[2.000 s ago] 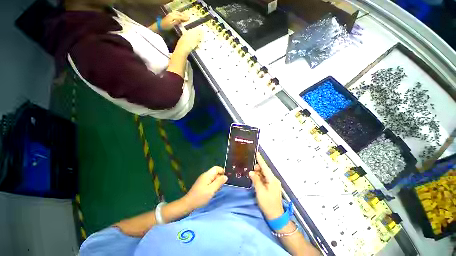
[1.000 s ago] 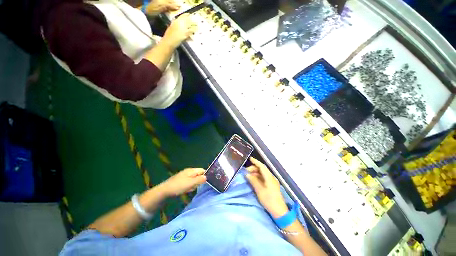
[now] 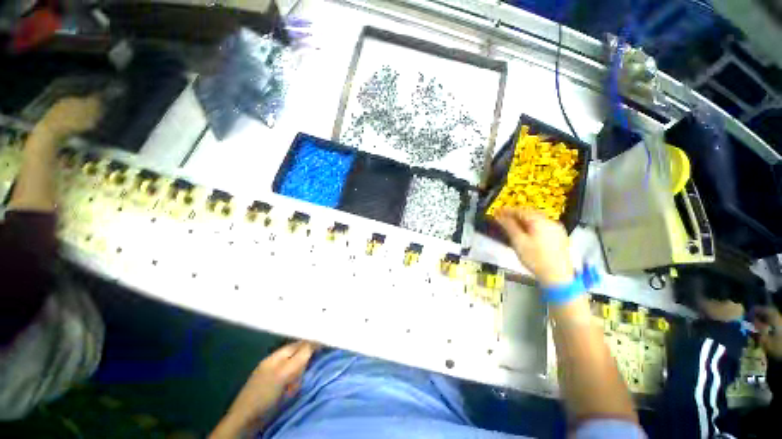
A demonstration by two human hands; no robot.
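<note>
My right hand point(image 3: 533, 243), with a blue wrist strap, reaches over the near edge of a black bin point(image 3: 586, 176) of yellow block components point(image 3: 540, 171). Its fingertips are at the blocks; whether they grip one is hidden. My left hand point(image 3: 279, 373) is low at my lap, below the boards' near edge, its fingers partly hidden by my clothing. No phone shows. A long row of cream circuit boards point(image 3: 300, 283) with yellow and black parts along the far edge lies in front of me.
A three-section bin holds blue point(image 3: 315, 171), dark point(image 3: 375, 189) and silver-grey components point(image 3: 431, 206). Behind it is a shallow tray point(image 3: 501, 94) of scattered parts. A beige tape dispenser point(image 3: 639, 206) stands right. People work at both sides; a hand point(image 3: 70, 116) reaches in at left.
The view has swung right. My right hand has moved from my lap to the yellow blocks' bin. The phone, earlier in my left hand, is out of sight. The person at left now reaches over the boards.
</note>
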